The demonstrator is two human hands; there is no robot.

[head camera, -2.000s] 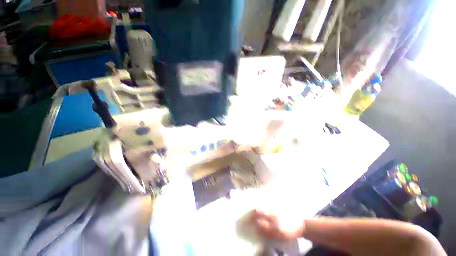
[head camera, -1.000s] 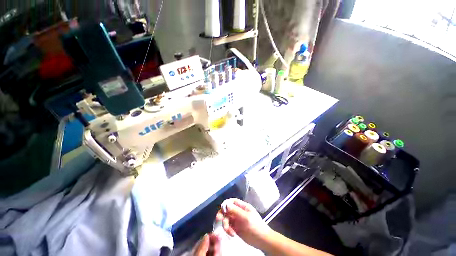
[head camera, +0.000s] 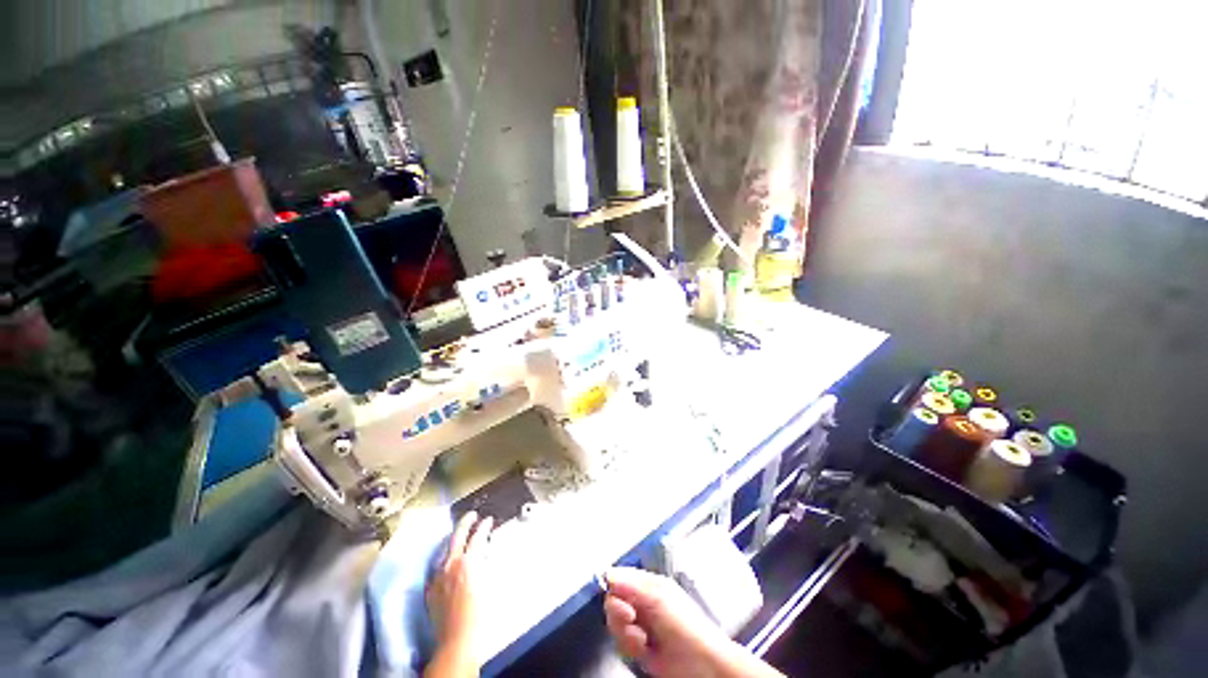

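Observation:
A white sewing machine (head camera: 464, 421) with blue lettering stands on the white, blue-edged table (head camera: 636, 510). Light blue and grey-lilac fabric (head camera: 225, 596) lies at its left end, by the presser foot. My left hand (head camera: 457, 596) lies at the fabric's right edge, fingers extended toward the dark plate (head camera: 510, 501) in the machine bed. My right hand (head camera: 656, 620) is beside the table's front edge, thumb and forefinger pinched on a tiny light item (head camera: 603, 581), too small to name surely.
Two white thread cones (head camera: 570, 162) stand on a rack behind. Black-handled scissors (head camera: 737, 339) and a yellow bottle (head camera: 776, 261) are at the table's back right. A dark crate (head camera: 1060, 497) of coloured spools stands at right, below the window wall.
My left hand has moved from beside my right hand, below the table edge, up onto the machine bed by the fabric. My right hand stays near the front edge. The view has tilted upward.

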